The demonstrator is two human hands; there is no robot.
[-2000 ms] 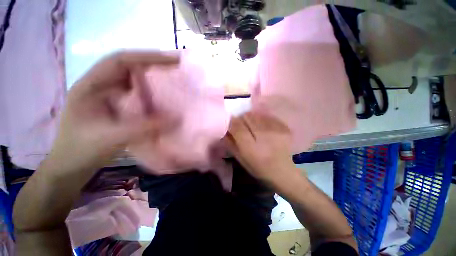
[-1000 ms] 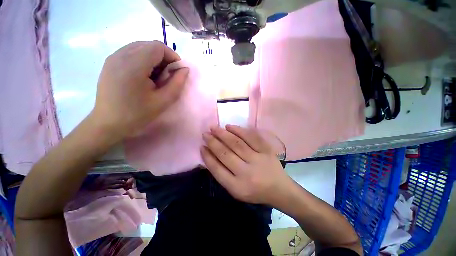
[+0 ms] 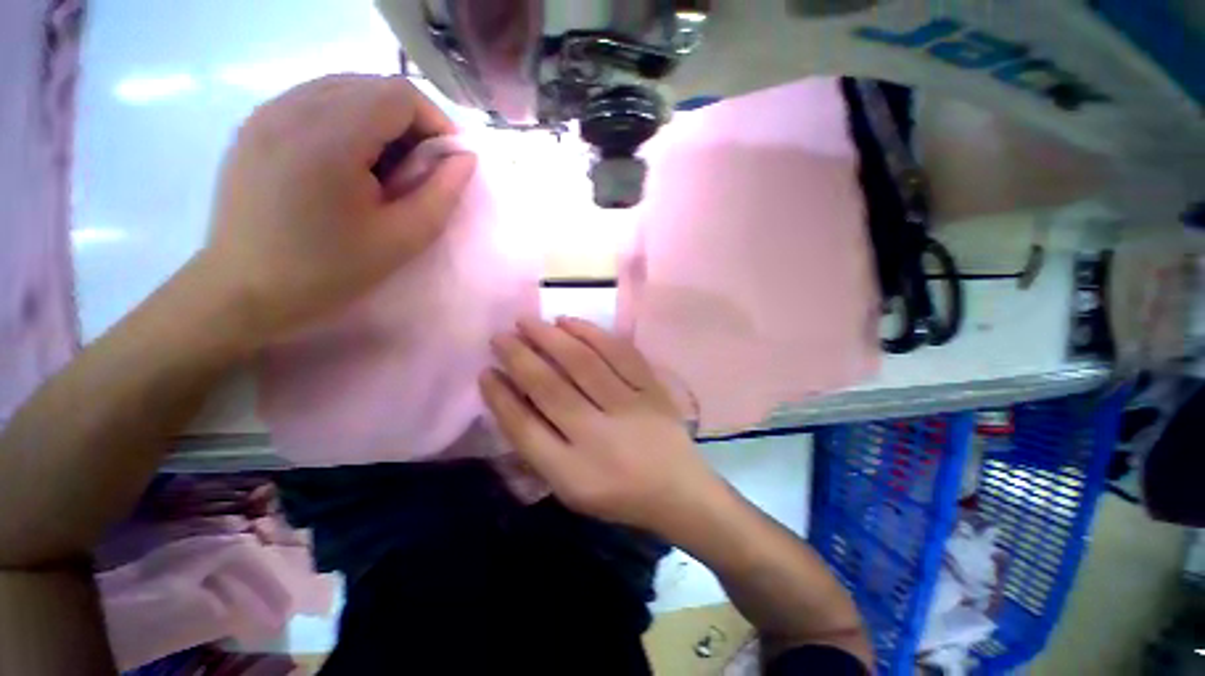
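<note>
A pink cut piece lies on the white table in front of the sewing machine, its upper part in the lamp glare. My left hand pinches the piece's upper left edge between thumb and fingers, close to the needle area. My right hand lies flat, palm down with fingers together, on the lower right edge of the same piece. The needle and presser foot are lost in the bright light. A pile of pink small pieces lies right of the needle plate.
Black scissors lie right of the pile. Long pink panels lie at the left edge. Blue crates holding pale fabric stand below right. Crumpled pink fabric is low at left. Part of a dark-clad person shows at the right edge.
My right hand has flattened on the piece, which was lifted and blurred earlier. My left hand has come to pinch its edge near the needle. The view has shifted, showing more of the machine head.
</note>
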